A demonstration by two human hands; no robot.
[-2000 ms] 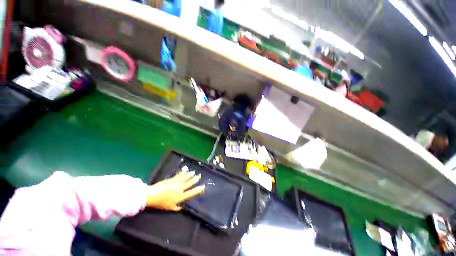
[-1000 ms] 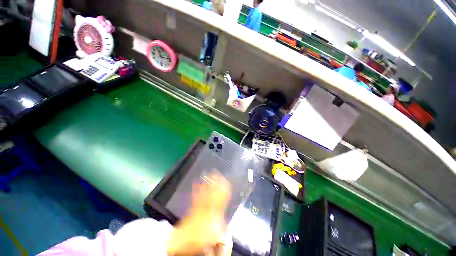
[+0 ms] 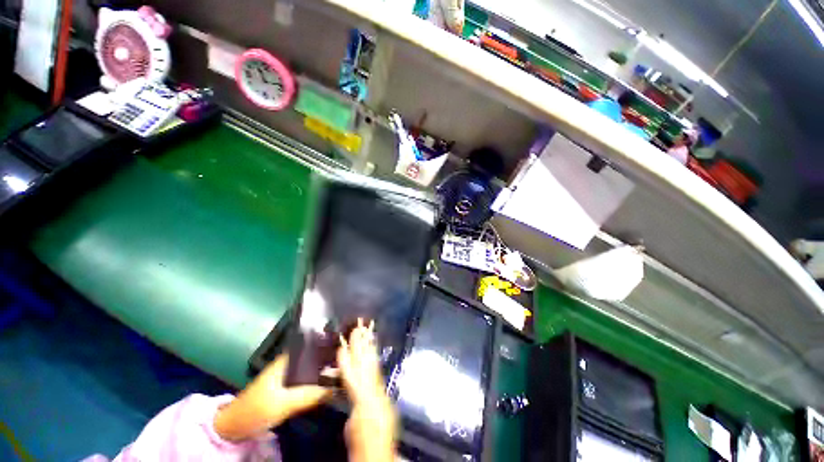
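A tablet (image 3: 375,248) is raised and tilted over the black tray (image 3: 271,343), its glossy dark screen towards me. It is slightly blurred. My left hand (image 3: 276,397), below a pink sleeve, grips its lower left corner. My right hand (image 3: 366,388) lies with extended fingers against the lower part of the screen; whether it grips the edge is hidden. A second tablet (image 3: 447,347) lies screen up in the tray's right compartment, with bright glare on it.
Stacked black trays (image 3: 551,388) with glossy slabs stand at right. A small dark item (image 3: 513,403) lies between the trays. Behind are a dark fan (image 3: 465,198), a white keypad (image 3: 470,254) and yellow pieces (image 3: 497,287). More trays (image 3: 108,149) and a pink-white fan (image 3: 133,50) are at left.
The tablet lay grey back up a second ago; now it is raised and its dark screen faces me. Both hands are now distinct at its lower end. The view has shifted slightly.
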